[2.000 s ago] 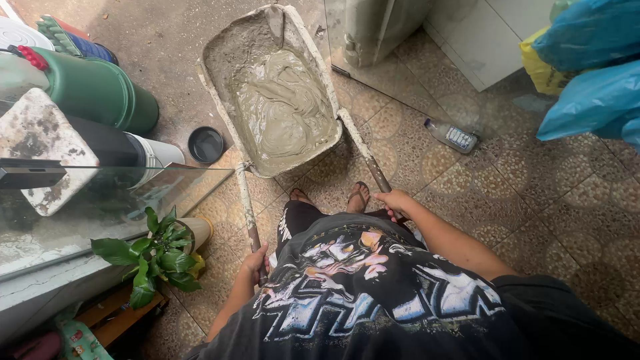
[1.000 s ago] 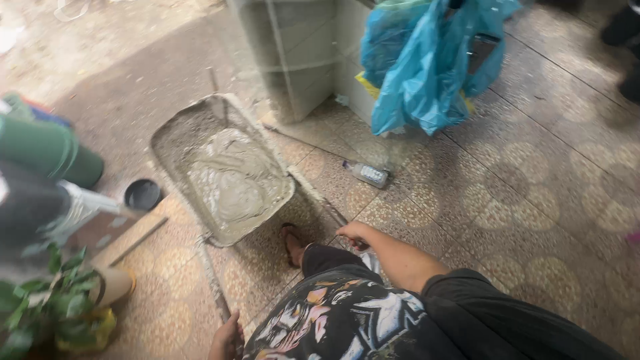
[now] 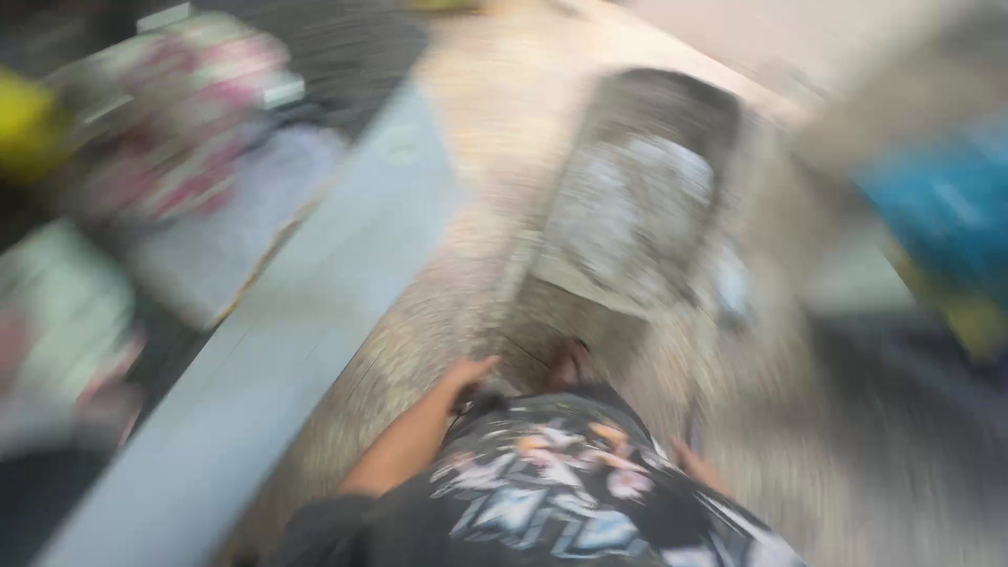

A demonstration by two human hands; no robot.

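Note:
Ahead of me, blurred by motion, is a wheelbarrow tray (image 3: 724,118) caked with mortar. Wet grey mortar (image 3: 630,213) lies inside it. My left hand (image 3: 472,370) is closed round the left handle (image 3: 516,272) near its rear end, though blur softens the grip. Low on the right, my right hand (image 3: 699,466) is on the right handle (image 3: 693,413), partly hidden by my patterned black shirt (image 3: 567,480). A foot (image 3: 568,364) shows between the handles, behind the tray.
A long pale grey ledge (image 3: 307,339) runs diagonally close along my left, with blurred pink-and-white fabric-like things (image 3: 181,118) beyond it. Blue plastic bags (image 3: 945,205) are at the right. A blurred pale object (image 3: 732,283), perhaps a bottle, lies right of the tray.
The view has swung strongly. The wheelbarrow has turned with me, and the pale ledge now runs close on my left. Both hands remain at the handles.

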